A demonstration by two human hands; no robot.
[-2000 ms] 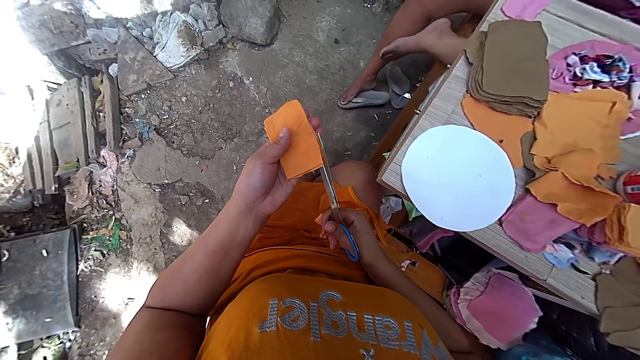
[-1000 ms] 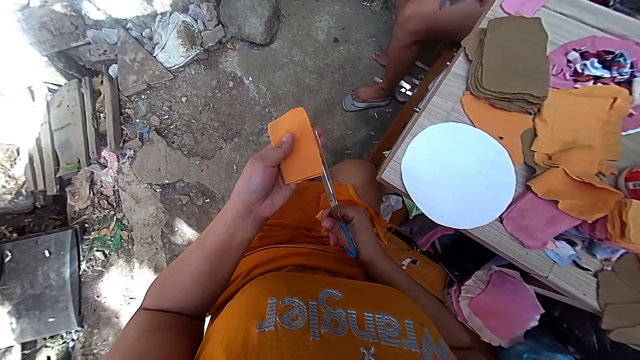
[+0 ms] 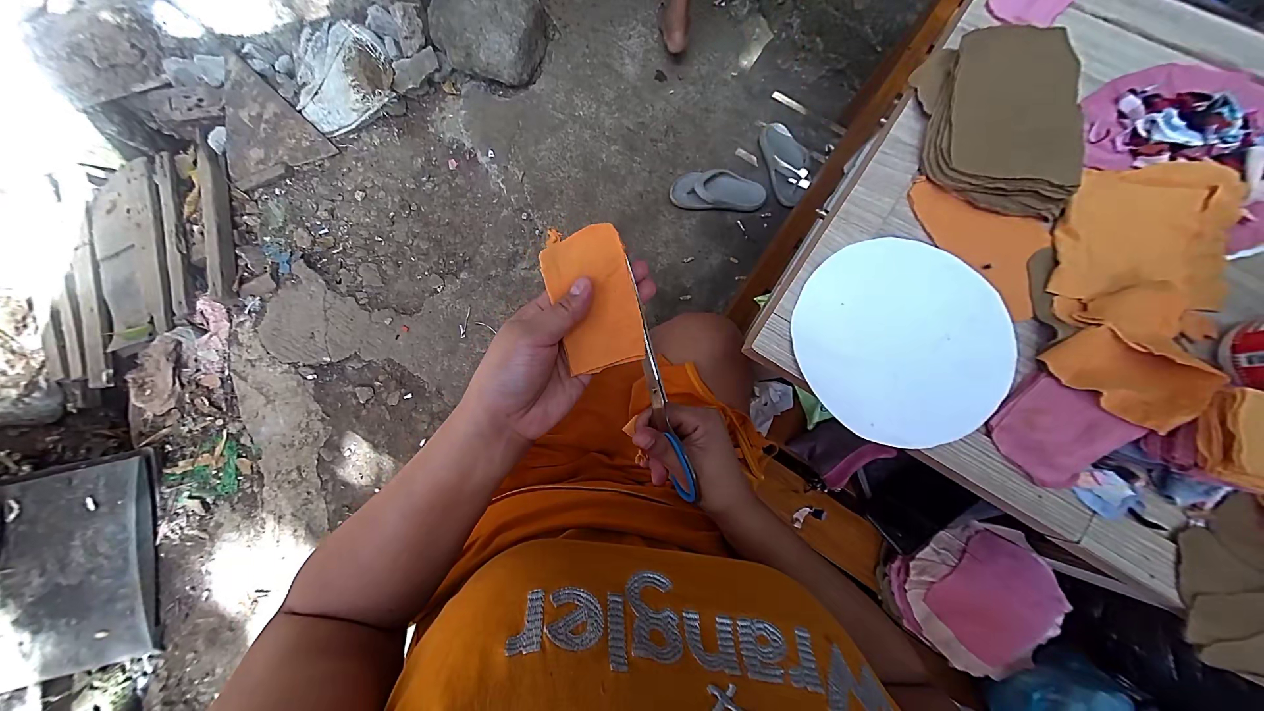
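My left hand (image 3: 538,365) pinches a folded stack of orange cloth (image 3: 602,306), thumb on top and fingers behind. Scissors (image 3: 655,380) with blue handles are in my right hand (image 3: 691,449), their blades lying along the cloth's right edge. Whether the blades are parted cannot be made out. Loose orange cloth (image 3: 691,390) lies over my lap, beside the right hand. To the right, on the table, is a white round disc (image 3: 904,343).
The wooden table (image 3: 859,207) holds stacked brown cloth pieces (image 3: 1012,118), orange pieces (image 3: 1145,237) and pink pieces (image 3: 1062,430). Pink round cloths (image 3: 987,597) sit below its edge. Grey slippers (image 3: 718,191) lie on the ground; another person's foot (image 3: 675,25) is beyond. Stones and boards line the left.
The other person's legs have moved away from the table, and the slippers now lie without feet in them. My hands still hold the cloth and scissors, with the cloth turned slightly.
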